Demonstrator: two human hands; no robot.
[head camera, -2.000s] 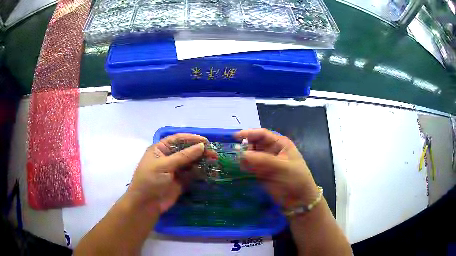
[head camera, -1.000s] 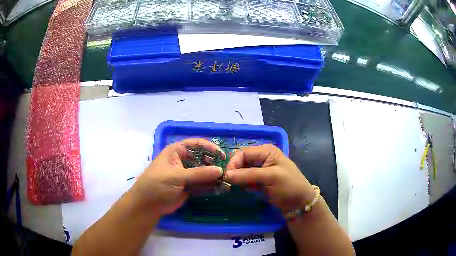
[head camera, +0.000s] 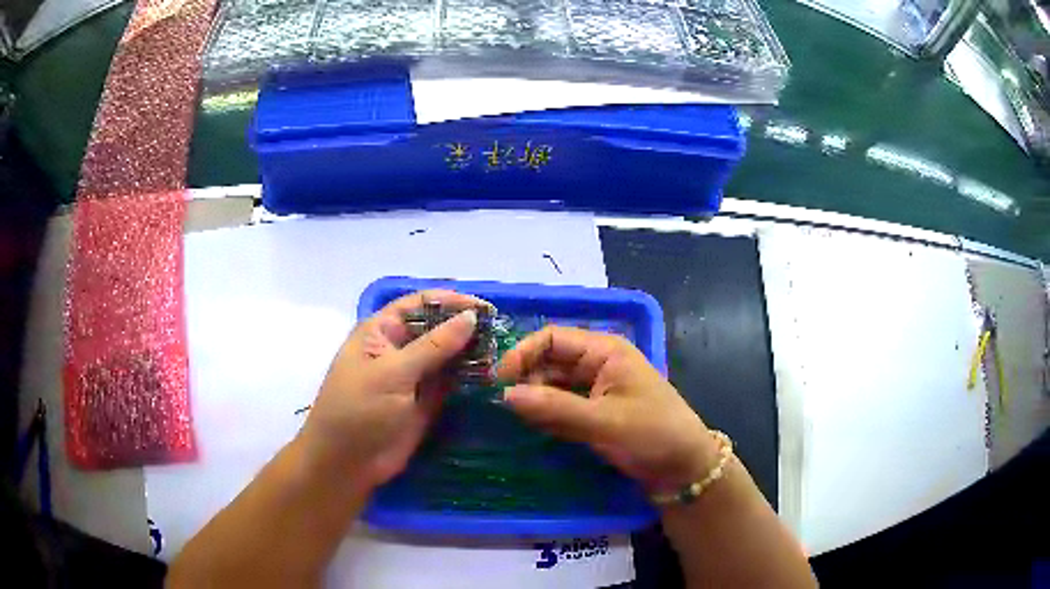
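My left hand (head camera: 386, 374) is bare and closed around a bunch of small circuit boards (head camera: 474, 347), dark with silvery parts, above the shallow blue tray (head camera: 654, 313). My right hand (head camera: 593, 391) is just to the right of the boards, thumb and index finger apart, with no piece visible between them; a bead bracelet is on the wrist. Thin green waste strips (head camera: 507, 472) lie in the tray below both hands. The hands hide the middle of the tray.
A long blue bin (head camera: 495, 167) stands behind, with a clear compartment tray (head camera: 495, 40) on it. Pink bubble wrap (head camera: 127, 311) runs along the left. A black mat (head camera: 702, 334), white sheet (head camera: 881, 368) and yellow-handled pliers (head camera: 982, 354) are at right.
My right hand's fingertips have come off the boards and spread apart. My left hand has moved slightly up and left with the boards, its thumb lifted.
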